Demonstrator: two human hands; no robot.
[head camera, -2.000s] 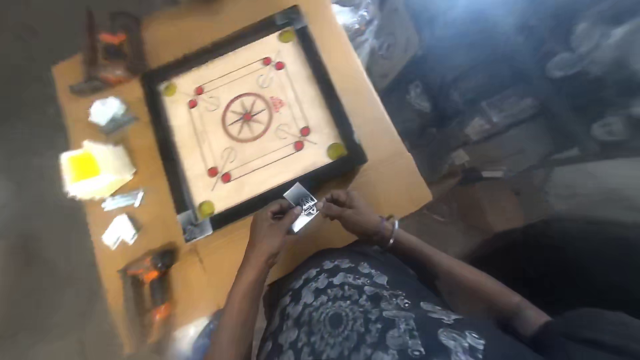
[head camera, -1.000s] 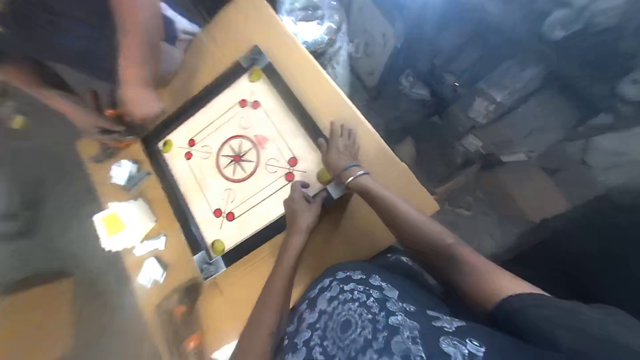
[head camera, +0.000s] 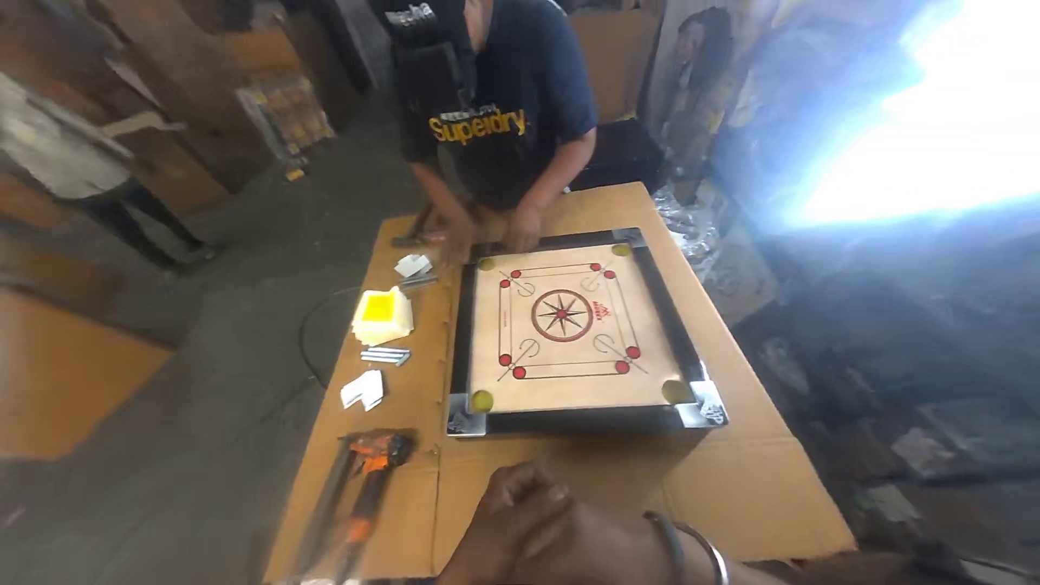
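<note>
A carrom board (head camera: 569, 325) with a black frame lies on the cardboard-covered table. Metal corner pieces show on its frame; the near right one (head camera: 705, 405) is bright and printed, the near left one (head camera: 467, 418) is darker. In front of the board's near edge my left hand (head camera: 505, 512) and my right hand (head camera: 569, 528) are together, fingers folded against each other. Nothing can be seen in either hand, though the fingers partly hide one another. Bangles circle my right wrist.
Left of the board lie a stapler-like tool or hammer with orange parts (head camera: 375, 459), white pieces (head camera: 363, 390), metal strips (head camera: 385, 355) and a stack with a yellow top (head camera: 382, 315). Across the table a person (head camera: 504, 106) has both hands at the board's far left corner.
The near right corner bears a metal piece, which two seconds ago was in my hands. Both hands have left the board and come together. The view has tilted up, showing more of the person opposite.
</note>
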